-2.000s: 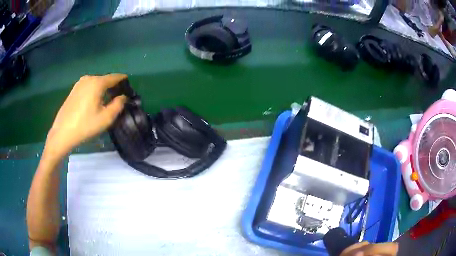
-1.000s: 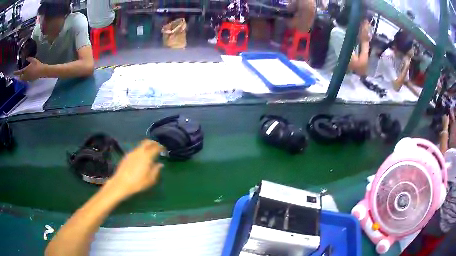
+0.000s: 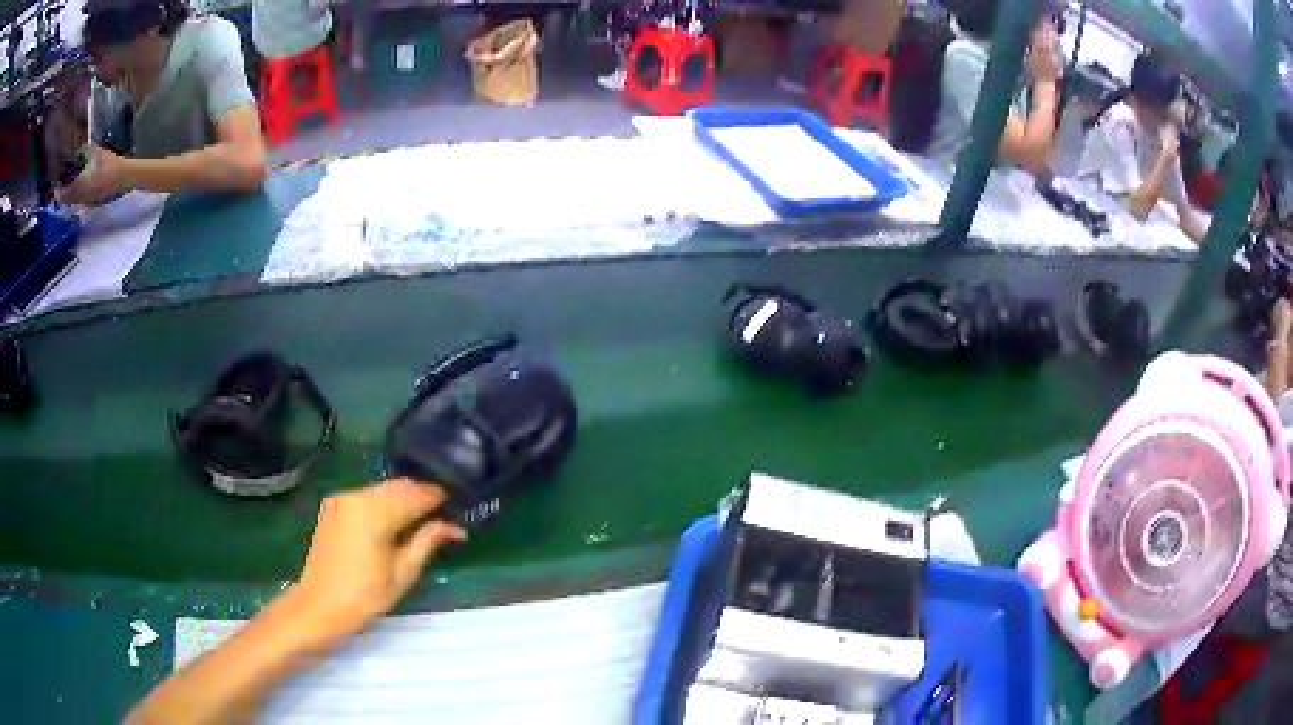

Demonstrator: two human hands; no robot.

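Observation:
My left hand (image 3: pixel 372 545) is at the near edge of the green belt (image 3: pixel 638 467), its thumb and fingers pinched on the near side of black headphones (image 3: pixel 489 425). These headphones look slightly blurred. Another black pair (image 3: pixel 255 425) lies on the belt to their left. The white foam sheet (image 3: pixel 468 666) lies below my hand. The screw feeder (image 3: pixel 830 588), a white-silver and black box, stands in the blue tray (image 3: pixel 978 609) at the lower right. My right hand is not in view.
More black headphones (image 3: pixel 794 340) lie further right on the belt. A pink fan (image 3: pixel 1163 524) stands right of the tray. Across the belt are a white-covered bench with a blue tray (image 3: pixel 801 163), green posts (image 3: pixel 986 128), red stools (image 3: pixel 669 71) and several seated people (image 3: pixel 185 113).
My left hand has taken hold of the headphones it was reaching toward, and they have moved slightly nearer. Earlier it set the worked pair on the belt. My right hand has left view.

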